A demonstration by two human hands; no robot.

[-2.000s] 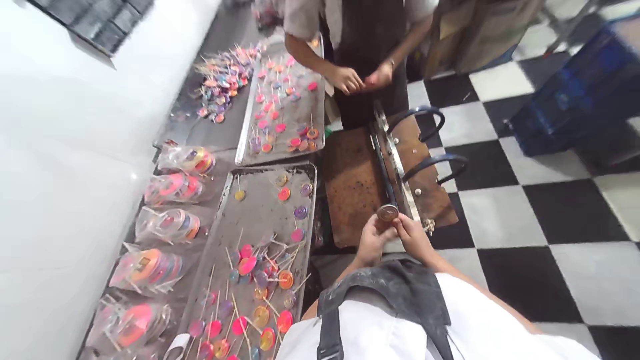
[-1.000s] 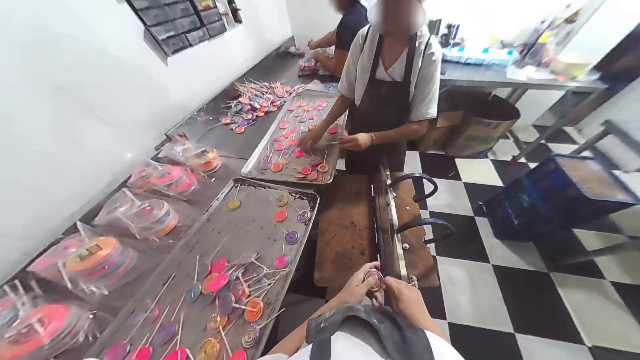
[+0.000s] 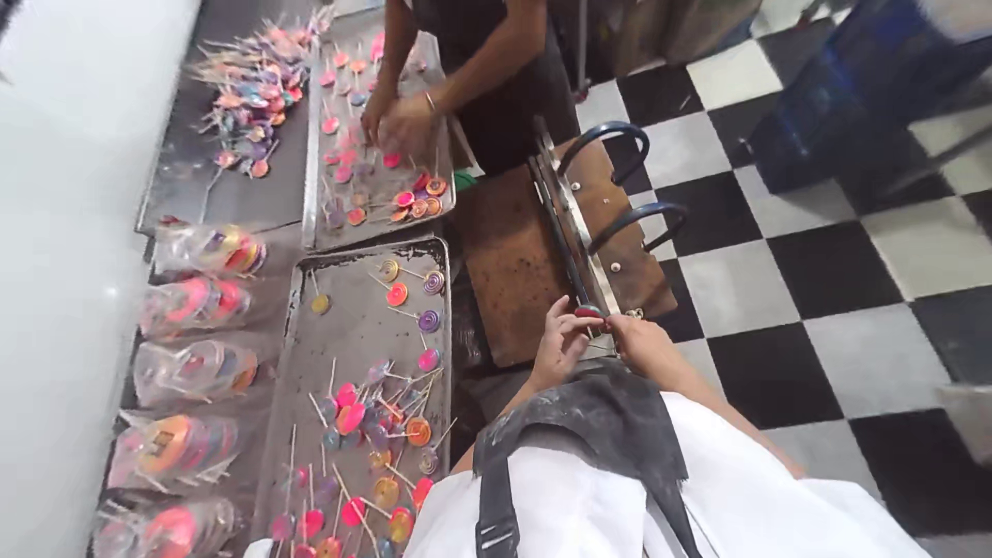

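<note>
My left hand (image 3: 559,345) and my right hand (image 3: 642,347) hold a lollipop (image 3: 590,311) between them, its disc red and dark, at the near end of a board-mounted bar sealer (image 3: 585,256). Whether a wrapper is on it cannot be told. Left of my hands, a metal baking tray (image 3: 447,387) bears many spiral lollipops, such as a purple one (image 3: 428,321) and a yellow one (image 3: 320,303). A brown board (image 3: 511,271) lies under the sealer's left side, and two dark curved handles stand up on its right.
A co-worker's hands (image 3: 403,124) are over a second tray (image 3: 311,186) of lollipops. Beyond it lies a heap of wrapped lollipops (image 3: 256,101). Bagged lollipops (image 3: 194,372) line the wall side. A blue container (image 3: 806,116) stands on the checkered floor at the right.
The view has tilted back down. The co-worker's hands were near the sealer's far end two seconds ago and are now over the far tray. My hands still hold the round piece near the sealer.
</note>
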